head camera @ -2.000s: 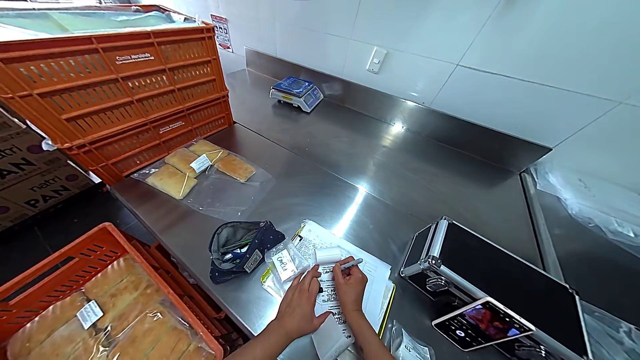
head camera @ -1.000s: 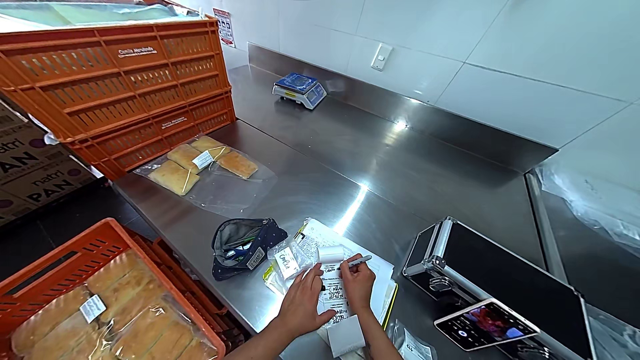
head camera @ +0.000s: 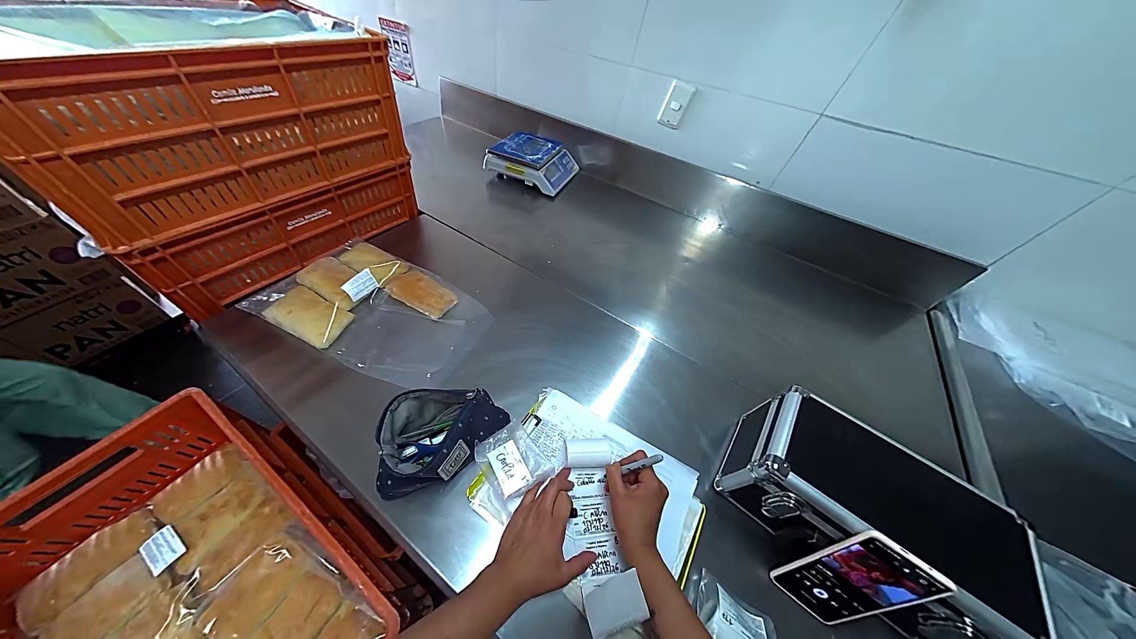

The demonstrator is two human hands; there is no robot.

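Observation:
In the head view, my right hand (head camera: 637, 506) holds a grey marker pen (head camera: 641, 464) with its tip at the upper part of a strip of white labels (head camera: 593, 513) that bears handwriting. My left hand (head camera: 537, 537) lies flat with spread fingers on the strip's left edge, and a small black thing, perhaps a pen cap, shows beside its fingers. The strip runs from a small roll (head camera: 588, 453) and lies over papers on a clipboard (head camera: 692, 541). A small plastic bag with a written label (head camera: 508, 469) lies left of the roll. An open dark fabric pouch (head camera: 426, 444) with pens stands beside it.
Bagged bread (head camera: 324, 297) lies on the steel table (head camera: 568, 328) near stacked orange crates (head camera: 222, 133). Another crate (head camera: 328, 532) at lower left holds bagged bread. A scale (head camera: 531, 162) stands at the back. A black case (head camera: 896, 497) with a phone (head camera: 861, 575) is at right. Green cloth (head camera: 71, 413) shows at left.
Green cloth has come into view at the left edge. The pen stays in my right hand, which remains on the label strip. The white strip's end now hangs lower, below my hands.

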